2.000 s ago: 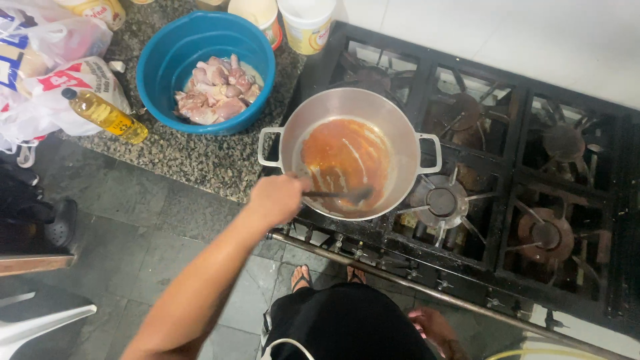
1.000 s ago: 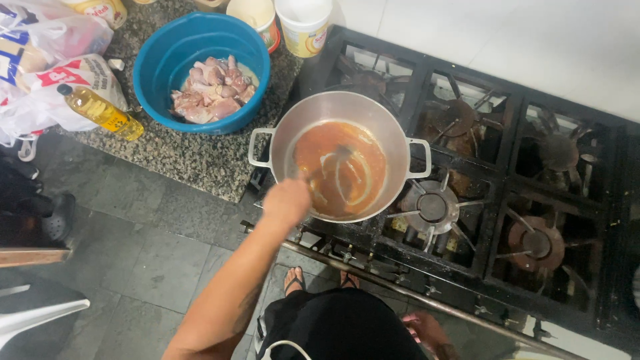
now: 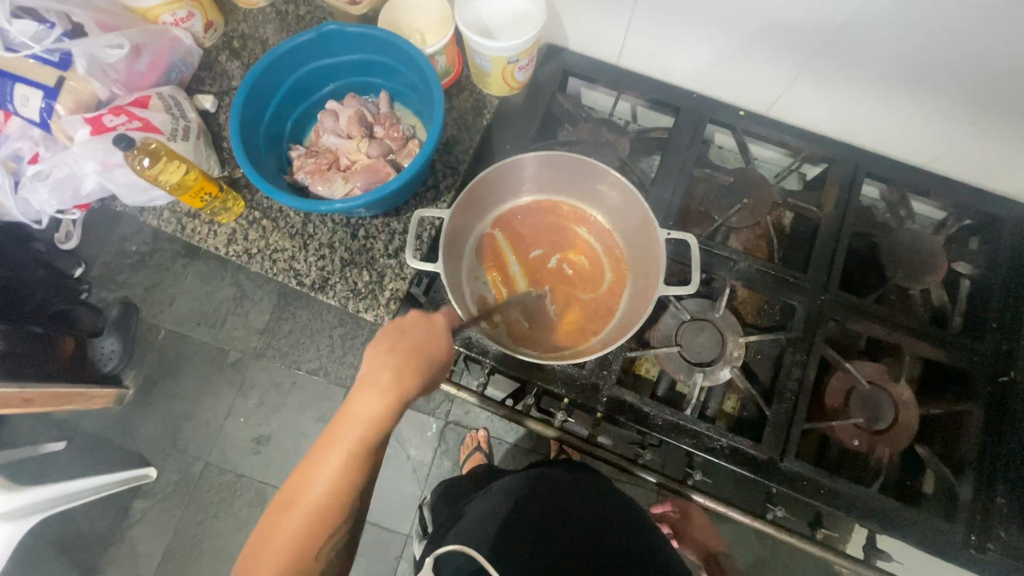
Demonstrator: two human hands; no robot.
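Note:
My left hand [image 3: 412,352] grips the handle of a dark cooking spoon or spatula [image 3: 500,308] beside the front left rim of a large aluminium pot [image 3: 544,172]. The utensil's blurred head dips into reddish-brown oily liquid [image 3: 560,264] in the pot, which stands on the left end of the stove. My right hand [image 3: 684,524] hangs low by the black clothing, near the stove's front rail; its fingers are partly hidden and whether it holds anything is unclear. A blue plastic basin [image 3: 260,104] with raw chicken pieces [image 3: 356,144] sits behind and left of the pot.
On the granite counter [image 3: 304,264] are a bottle of yellow cooking oil [image 3: 182,178], plastic bags [image 3: 152,128] and plastic tubs [image 3: 500,48]. The black gas stove [image 3: 816,264] extends right, with bare burners and a front rail [image 3: 640,476]. A white plastic chair [image 3: 64,496] stands lower left.
The utensil's head has moved within the pot, from nearer the middle one second ago to the front part now. My left hand stays at the pot's left front side.

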